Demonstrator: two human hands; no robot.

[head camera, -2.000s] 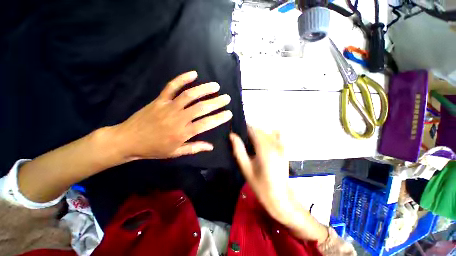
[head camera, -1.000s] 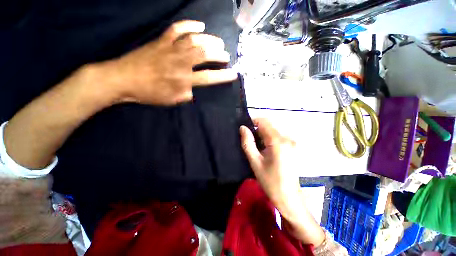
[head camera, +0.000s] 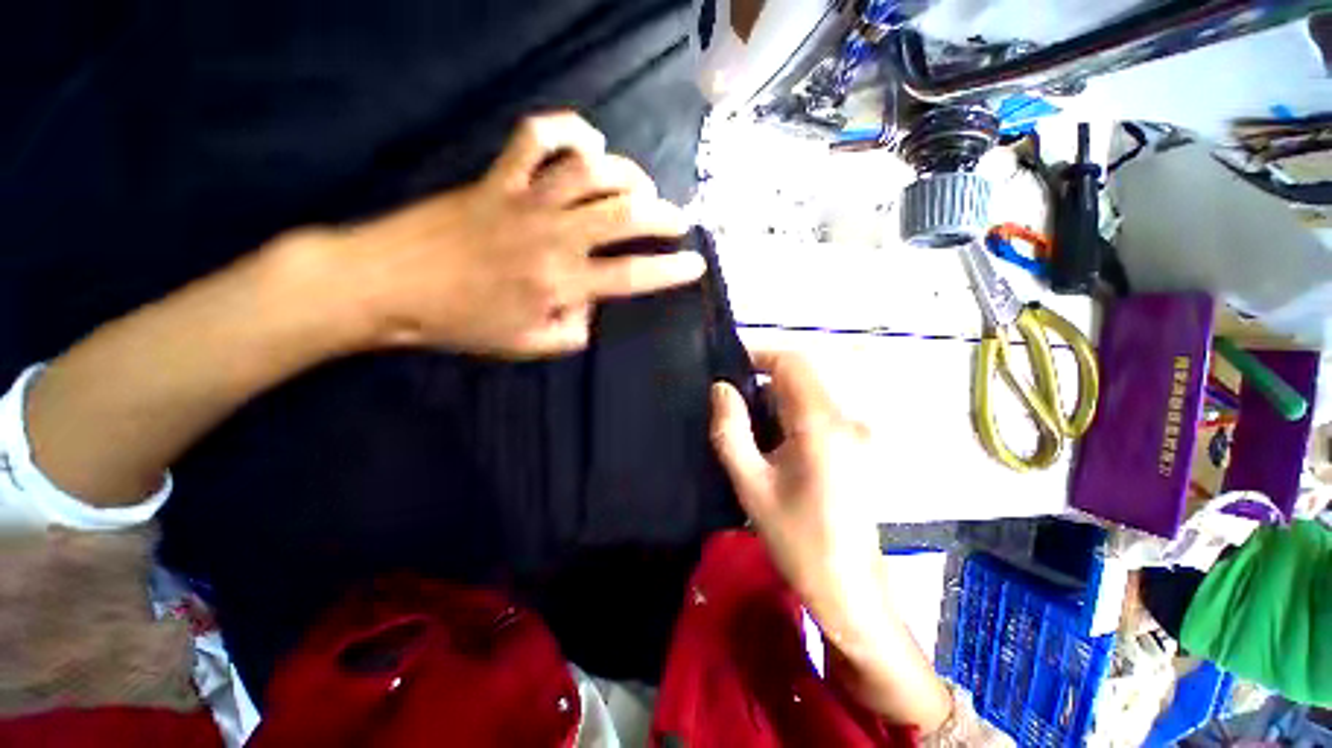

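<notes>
A large black fabric piece (head camera: 614, 439) covers the left side and reaches down to the lap. My left hand (head camera: 526, 249) lies on top of the cloth, fingers bent, with fingertips at its right edge. My right hand (head camera: 796, 453) pinches the folded edge between thumb and fingers, lower down. The sewing machine (head camera: 818, 73) shows at the top, with a ribbed grey knob (head camera: 945, 206) below its metal parts. The needle cannot be made out in the glare.
Yellow-handled shears (head camera: 1036, 383) lie right of the knob, near a black-handled tool (head camera: 1077, 227). A purple box (head camera: 1147, 412) stands at the right. Blue crates (head camera: 1023, 636) and green cloth (head camera: 1268, 611) are lower right.
My left hand has gone from spread flat to bent fingers at the cloth's edge, and lately slid slightly down. My right hand now pinches the folded edge. The view has shifted.
</notes>
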